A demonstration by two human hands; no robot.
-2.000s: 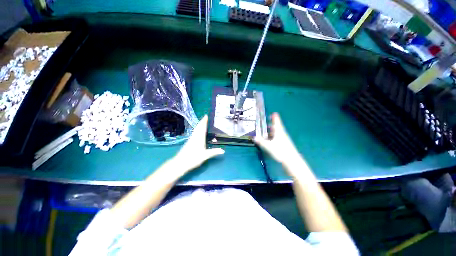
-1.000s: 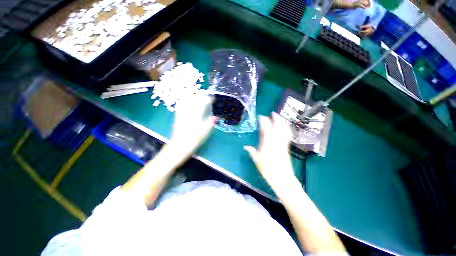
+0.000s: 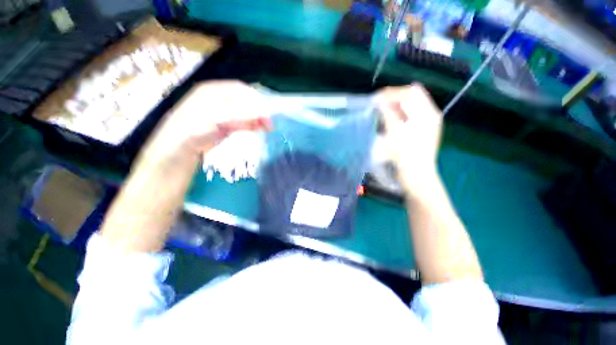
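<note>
A clear plastic bag [image 3: 307, 192] hangs upright in front of me, between my hands. A dark mass fills its lower part and a white label is on its side. My left hand [image 3: 226, 114] grips the bag's upper left corner. My right hand [image 3: 408, 121] grips its upper right corner. The bag's top edge is stretched between them. Small white plastic parts [image 3: 233, 158] lie in a pile on the green mat behind my left hand. The bench fixture [image 3: 385, 182] is mostly hidden behind the bag and my right hand. The picture is blurred.
A large black bin [image 3: 84, 135] with white parts on brown cardboard stands at the left. Dark trays [image 3: 587, 209] stand at the right. A slanting metal arm [image 3: 483, 67] rises behind my right hand. Blue crates [image 3: 196, 232] are below the bench. Across the bench, a person's hands [image 3: 432, 30] show, blurred.
The bag lay on the mat with its open end towards me; now it is lifted and upright. Both hands have moved from beside the fixture to the bag's top corners. The view has swung left.
</note>
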